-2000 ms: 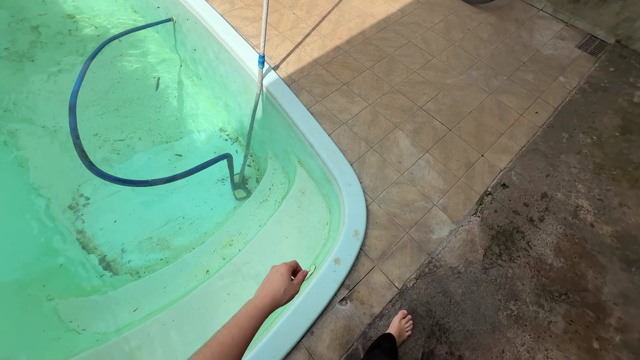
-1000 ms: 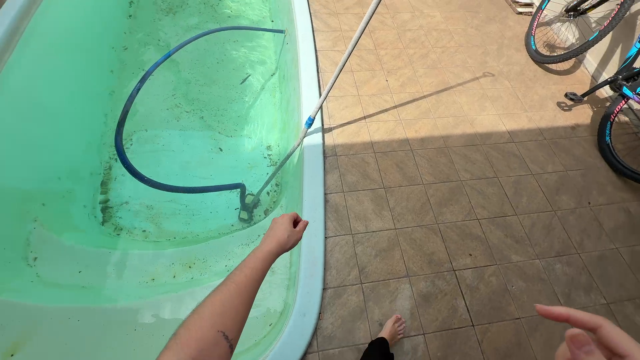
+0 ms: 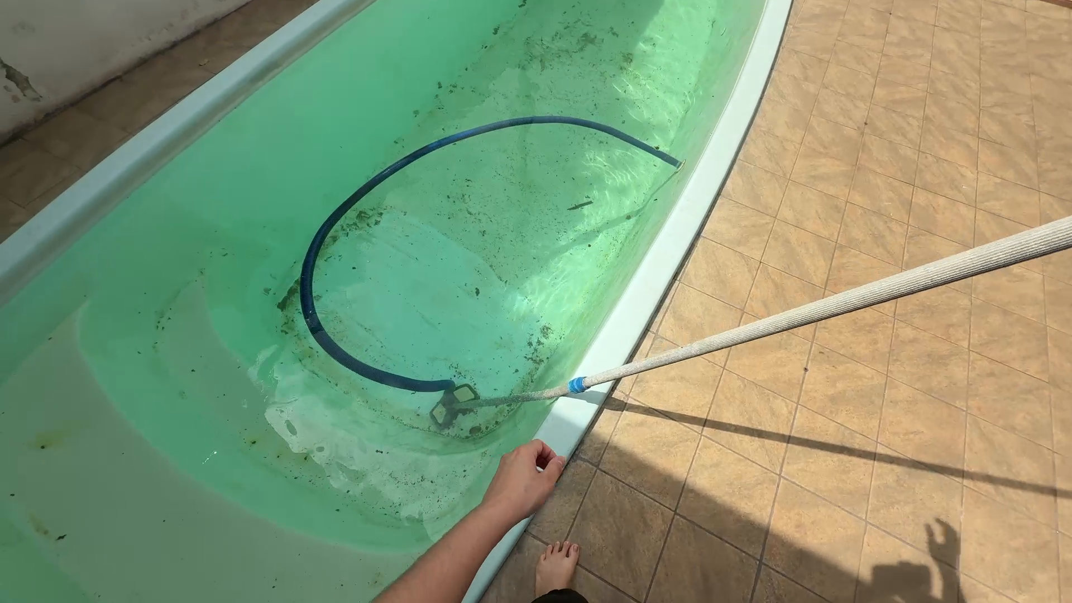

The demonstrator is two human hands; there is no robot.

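My left hand (image 3: 523, 479) reaches over the pale rim of the pool (image 3: 641, 306), fingers curled and thumb bent in; whether something small is pinched in it cannot be seen. Beyond it, a ribbed white telescopic pole (image 3: 804, 316) with a blue collar (image 3: 576, 385) leans across the rim. Its lower end goes into the green water to a pool vacuum head (image 3: 453, 405). From that head a dark blue hose (image 3: 308, 276) curves through the pool, its far end near the right wall. My right hand is out of view.
Beige floor tiles (image 3: 879, 193) run along the pool's right side. My bare foot (image 3: 557, 568) stands on them near the rim. Dark debris (image 3: 578, 204) lies in the water, and broad pale steps (image 3: 167, 502) are at the near end. A stained wall (image 3: 84, 42) stands upper left.
The view has swung left. My right hand, at the lower right one second ago, has left the frame, as have the bicycles. My left hand stays raised by the rim.
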